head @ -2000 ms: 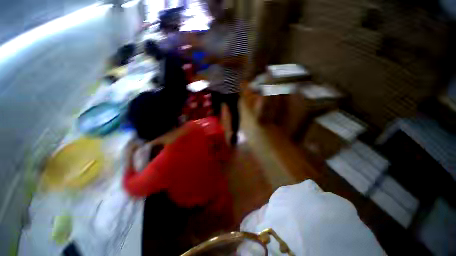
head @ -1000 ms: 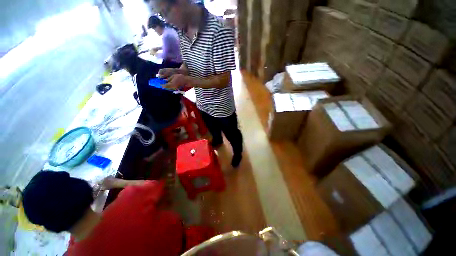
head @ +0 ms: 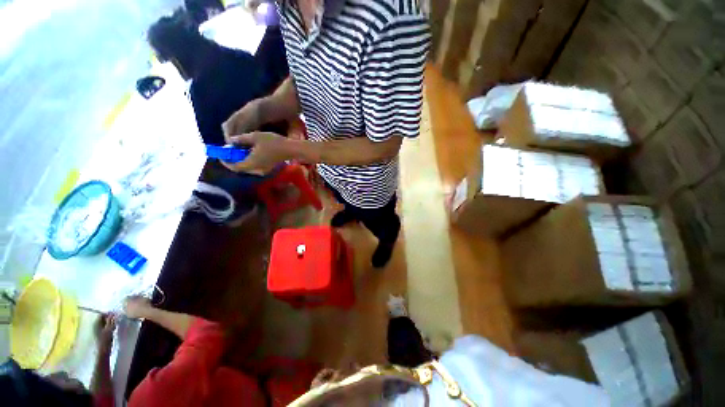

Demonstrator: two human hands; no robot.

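Neither of my hands shows. A light sleeve or cloth of mine is at the bottom right, beside a gold-coloured metal rim at the bottom edge. Nearest in front is a red plastic stool (head: pixel 302 262) with a small hole in its square top. Beyond it a person in a striped shirt (head: pixel 358 87) stands and holds a blue tray (head: pixel 227 153) in both hands. A second blue tray (head: pixel 126 258) lies on the white table (head: pixel 171 230).
A teal basin (head: pixel 83 220) with white contents and a yellow basin (head: pixel 44 326) stand on the table. A person in red (head: pixel 195 370) sits at the lower left; another in dark clothes (head: pixel 230 79) sits farther up. Open cartons (head: pixel 548 238) of white boxes line the right.
The view has swung forward and down and is sharper. The standing person and red stool appear larger and nearer, and the person in red has shifted toward the bottom left.
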